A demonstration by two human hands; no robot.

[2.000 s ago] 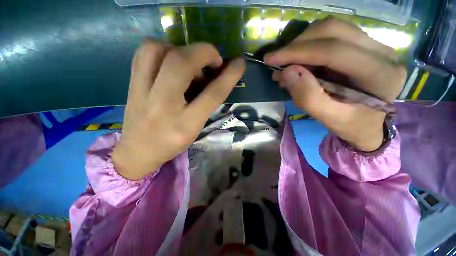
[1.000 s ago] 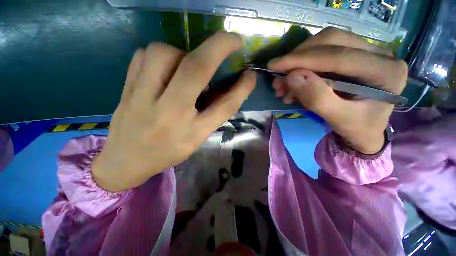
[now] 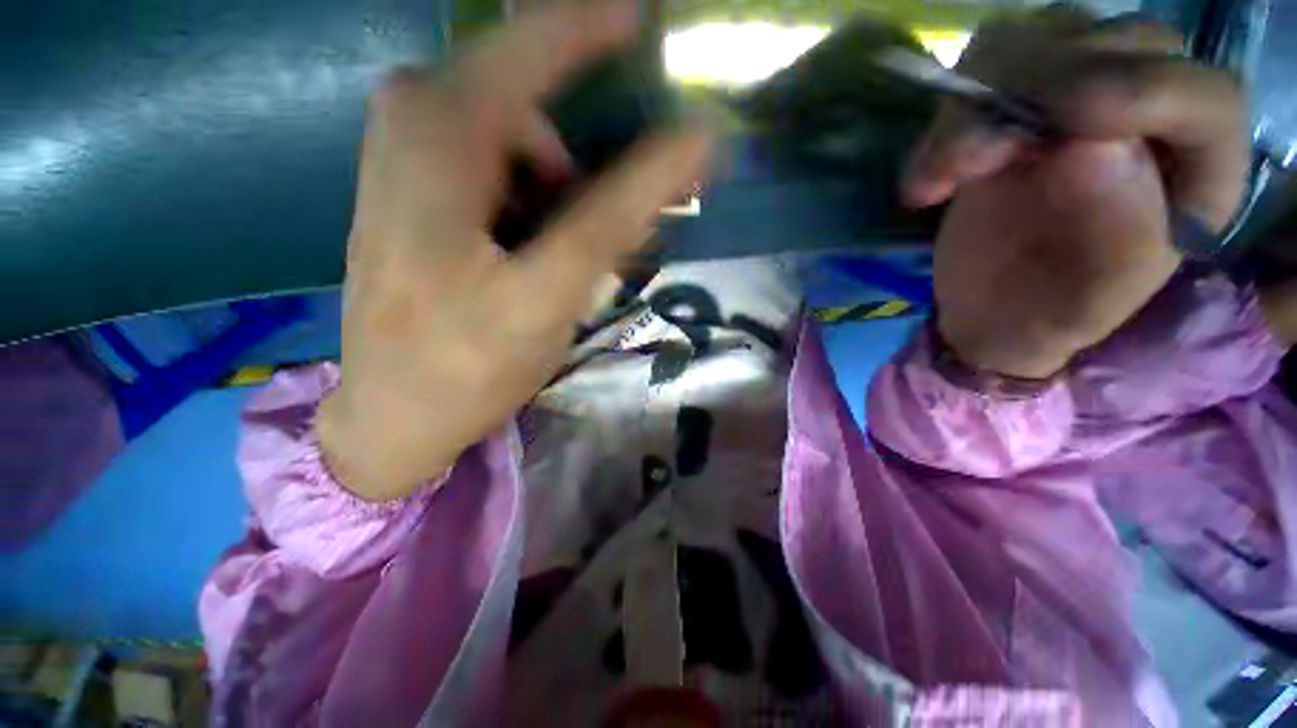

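My left hand is blurred, palm down over the bench edge, its thumb and forefinger spread apart with nothing visible between them. My right hand is raised at the right and holds the metal tweezers, whose points face up and left. The tweezers and fingers are blurred. No part can be made out at the tips. A shiny yellow sheet lies along the back of the dark green bench mat, partly behind both hands.
A small pale mark shows near the bench's front edge, beside my left thumb. Blue floor with yellow-black tape lies below. A pink sleeve of another person is at the right. A dark glossy object stands at the upper right.
My right hand has moved right and up with the tweezers, away from my left hand. My left thumb and forefinger have spread. The pale tray at the back has left the view.
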